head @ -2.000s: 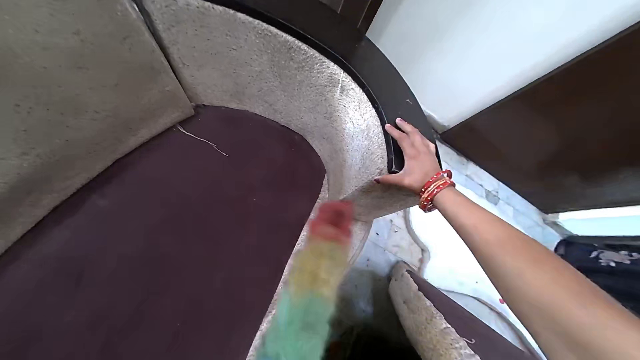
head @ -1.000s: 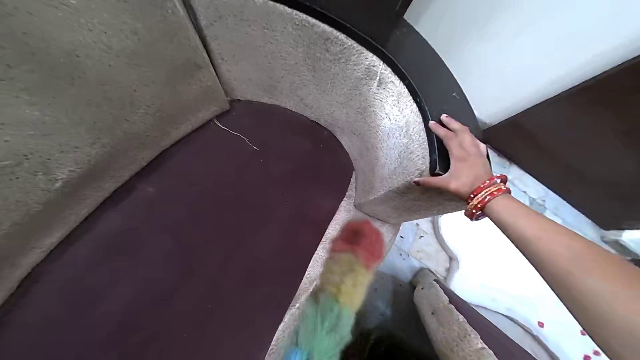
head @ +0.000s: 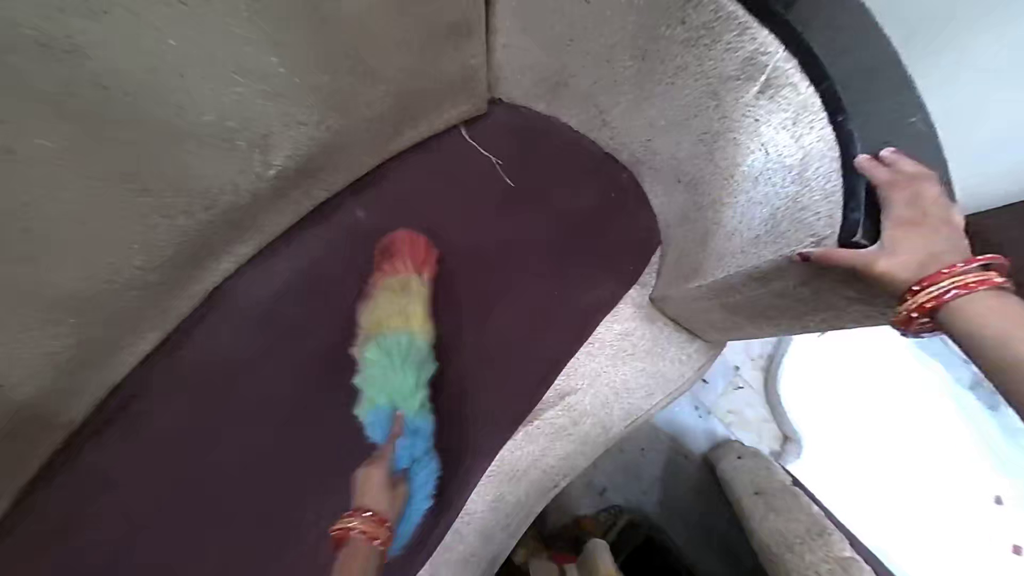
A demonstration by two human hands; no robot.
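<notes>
My left hand (head: 380, 484), with red bangles at the wrist, grips a fluffy duster (head: 398, 368) banded red, yellow, green and blue. The duster lies over the dark maroon seat (head: 528, 264) of a sofa and looks slightly blurred. At the upper right my right hand (head: 916, 220), also in red bangles, rests on the end of the sofa's curved arm (head: 744, 152), its fingers over the black outer rim (head: 880, 88) and its thumb on the beige upholstery. A pale loose thread (head: 488, 156) lies on the seat near the backrest.
The sofa's beige backrest (head: 184, 136) rises along the left. Below the seat's front edge (head: 592, 384) is a marble floor (head: 740, 384) with a bright white surface (head: 904, 448). Another beige upholstered piece (head: 784, 512) stands at lower right. A white wall is at upper right.
The duster has moved from the seat's front edge to over the maroon seat, and my left hand has come into view. My right hand stays on the arm's end. The view has shifted.
</notes>
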